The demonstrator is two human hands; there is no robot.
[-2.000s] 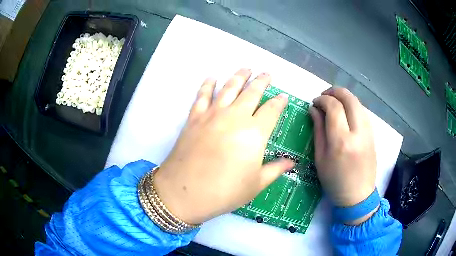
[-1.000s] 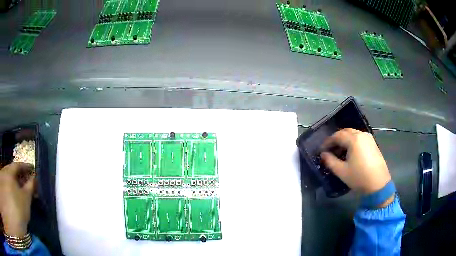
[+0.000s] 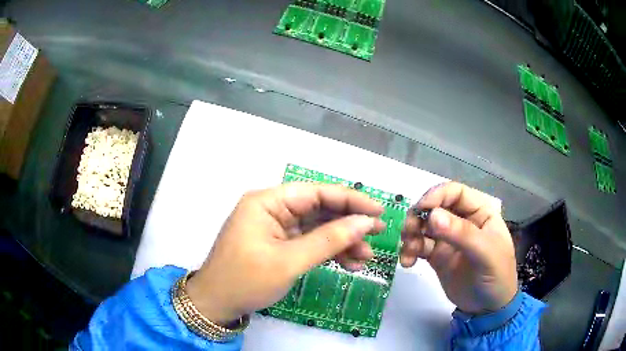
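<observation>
A green circuit board panel [image 3: 343,295] lies on a white work mat [image 3: 226,147], with small black round components on its far and near edges. My left hand [image 3: 281,250] is over the panel's left part, thumb and fingertips pinched together; whether a spacer is between them is hidden. My right hand [image 3: 463,247] is at the panel's right edge, thumb and finger closed on a small dark component [image 3: 421,214]. The fingertips of both hands are close together above the board.
A black spacer bin [image 3: 141,151] with off-white spacers [image 3: 105,171] stands left, beside a brown carton [image 3: 31,103]. A black component bin [image 3: 559,240] stands right, near a dark slim object [image 3: 600,312]. More panels [image 3: 542,110] lie on the grey-green surface beyond.
Both hands have moved from the side bins to above the panel. The right hand now shows a small dark component. The view has turned and the far panels have shifted.
</observation>
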